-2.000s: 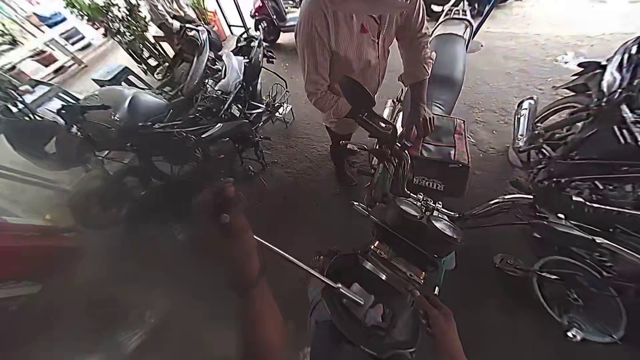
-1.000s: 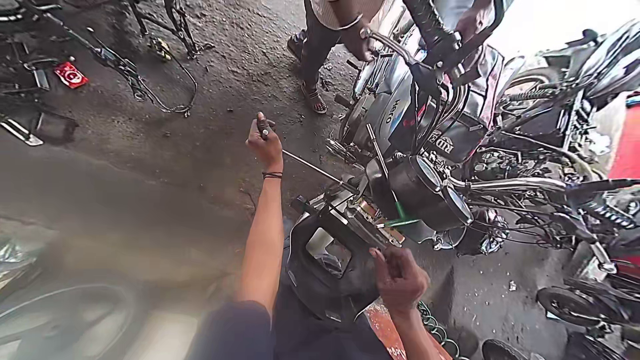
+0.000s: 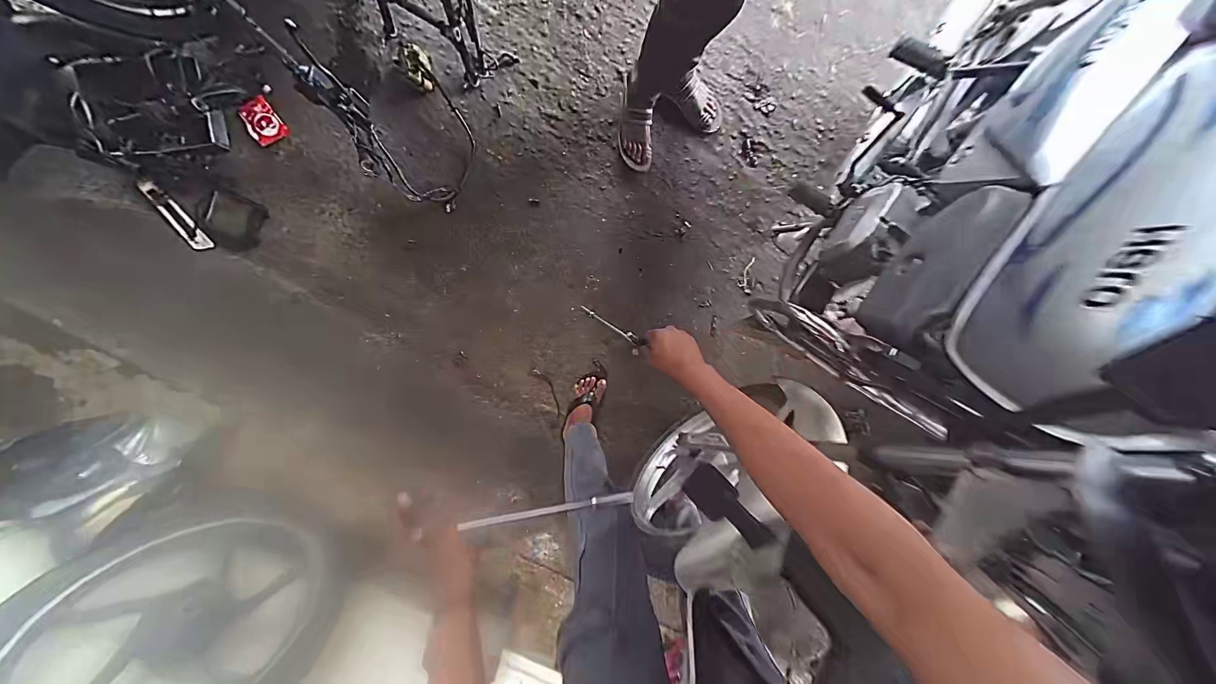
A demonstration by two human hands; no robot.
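Observation:
My right hand (image 3: 673, 351) is over the dark ground near the centre, closed around the end of a thin metal tool (image 3: 608, 324) that points up and left. Low on the left, my left hand (image 3: 429, 522) is blurred and appears closed at the end of a long metal rod (image 3: 541, 513). The rod runs across my trouser leg towards a vehicle's spoked metal wheel (image 3: 655, 489) under my right forearm. What the rod's far end touches I cannot tell.
Parked motorcycles (image 3: 1073, 275) crowd the right side. A person's sandalled feet (image 3: 638, 138) stand at the top. Upper left are a bare frame with cables (image 3: 356, 128), a red packet (image 3: 263, 121) and loose parts (image 3: 176, 217). A blurred wheel (image 3: 171, 608) is at lower left.
The view has swung down to the ground, and the headlamp housing is out of sight. My right hand has come away from that housing and now holds a thin metal tool.

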